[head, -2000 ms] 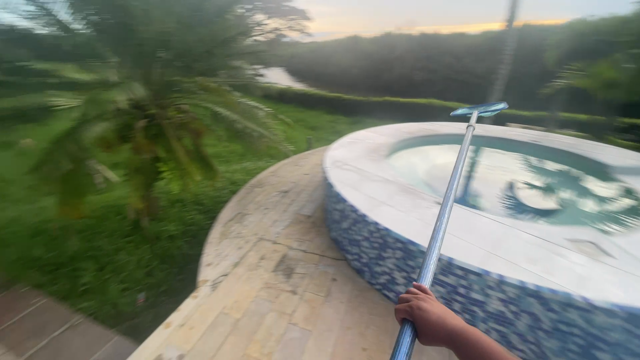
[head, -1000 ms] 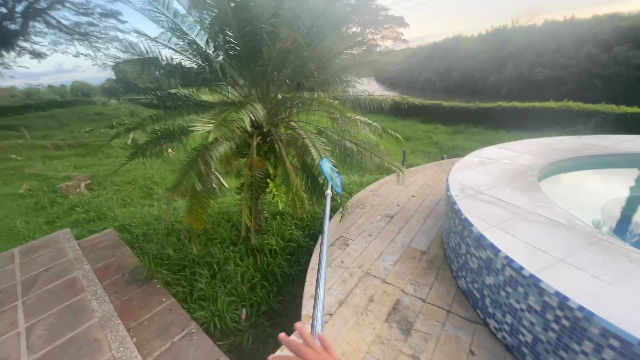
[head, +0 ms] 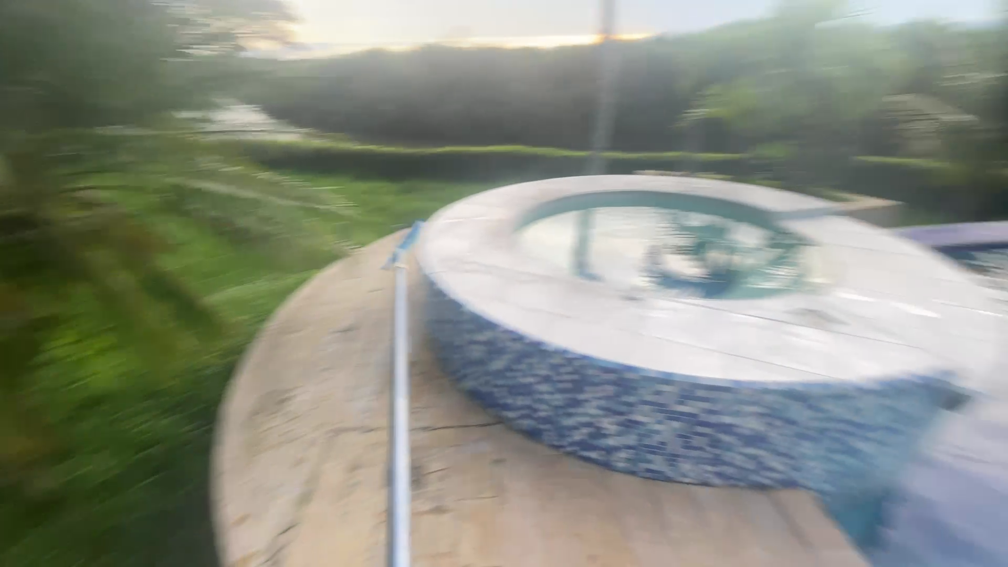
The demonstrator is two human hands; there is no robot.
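Note:
A long metal pole (head: 401, 425) rises from the bottom edge of the head view, slightly left of the middle. At its far end is a narrow blue head (head: 405, 245), blurred, seen beside the left edge of a round raised pool's pale stone rim (head: 504, 276); whether they touch, I cannot tell. Neither my left hand nor my right hand shows, and the pole's near end is cut off by the frame. Water (head: 669, 248) with reflections fills the round pool.
Pale stone paving (head: 315, 441) curves around the pool's blue mosaic wall (head: 630, 417). Grass (head: 276, 299) and blurred palm fronds (head: 118, 260) lie to the left. More pool water (head: 961, 488) is at the lower right. A low hedge (head: 488, 161) runs behind.
The view has swung right since one second ago. The hand seen at the pole in both earlier frames is now out of view. The pole's head now appears by the pool rim, no longer before the palm.

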